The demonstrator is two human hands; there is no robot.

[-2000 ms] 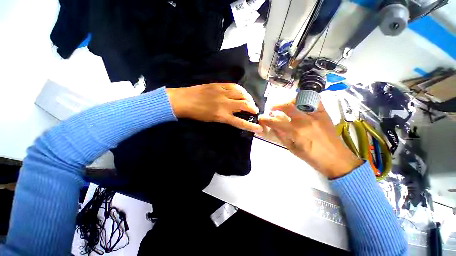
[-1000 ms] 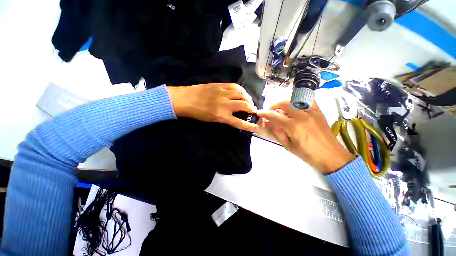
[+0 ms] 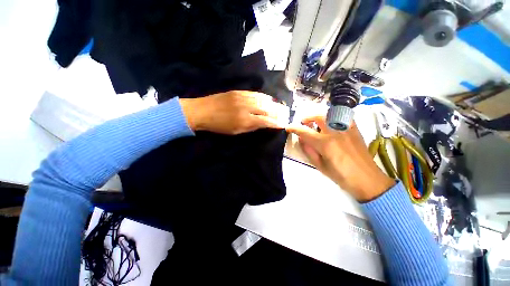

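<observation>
A black garment (image 3: 223,162) lies over the table edge and hangs down towards the lap. My left hand (image 3: 237,113) lies on it, fingertips pinching its edge near the needle area. My right hand (image 3: 335,153) is just right of it, its fingertips meeting the left ones at the garment edge, partly behind the ridged grey knob (image 3: 339,116). The sewing machine (image 3: 305,44) stands above the fingertips. The needle is lost in glare. The small dark label cannot be made out now. A white care label (image 3: 246,242) shows on the hanging black cloth.
More black garments (image 3: 162,44) with white tags (image 3: 269,14) are heaped beyond my hands. Yellow-handled scissors (image 3: 400,156) and clear plastic packets (image 3: 456,184) lie on the right. Tangled black cords (image 3: 112,251) lie at lower left. A printed scale (image 3: 362,234) marks the table.
Both hands have stayed together at the garment edge. The dark label with pale lettering seen between the fingertips earlier no longer shows. The fingers have closed up there, and the view has shifted slightly.
</observation>
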